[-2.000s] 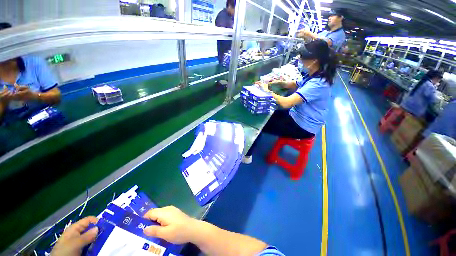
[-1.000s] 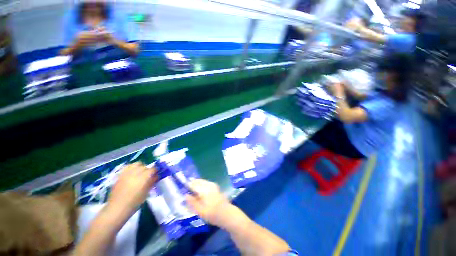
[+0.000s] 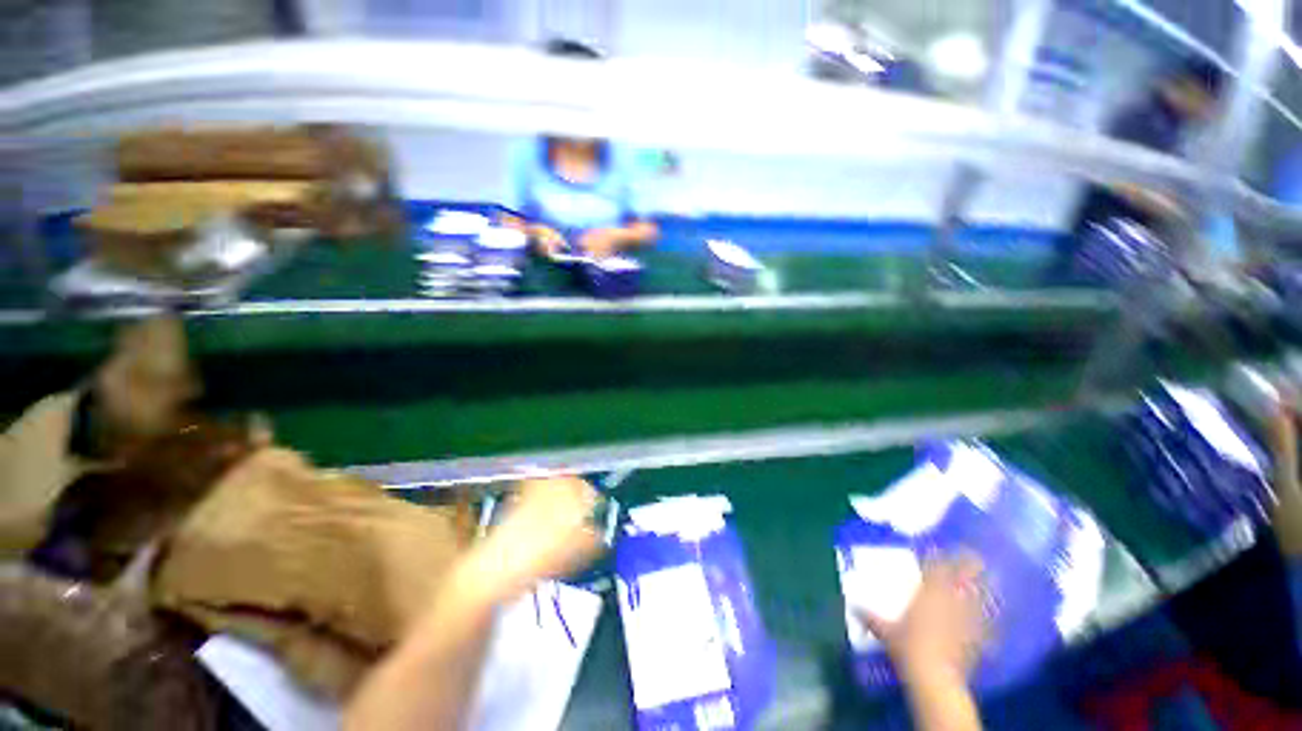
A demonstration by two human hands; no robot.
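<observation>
A small pile of blue-and-white flat boxes (image 3: pixel 683 628) lies on the green bench in front of me. My right hand (image 3: pixel 942 621) is over the fanned stack of carton blanks (image 3: pixel 1028 550) to the right, fingers spread; blur hides whether it grips one. My left hand (image 3: pixel 550 526) is left of the small pile, above the bench by the white sheet (image 3: pixel 536 664). Its fingers look curled, but blur hides whether it holds anything. A few thin strips show around it.
Crumpled brown wrapping paper (image 3: pixel 307 550) covers the bench at the left. The belt's metal edge (image 3: pixel 771 454) runs behind the work. A coworker sits across the line beside small carton stacks (image 3: pixel 471 254). Brown parcels (image 3: pixel 214 179) stand far left. Another person's hand is at the right rim.
The view has swung left. Both hands have come off the small pile, which now lies on the bench. My right hand has moved right, onto the fanned stack.
</observation>
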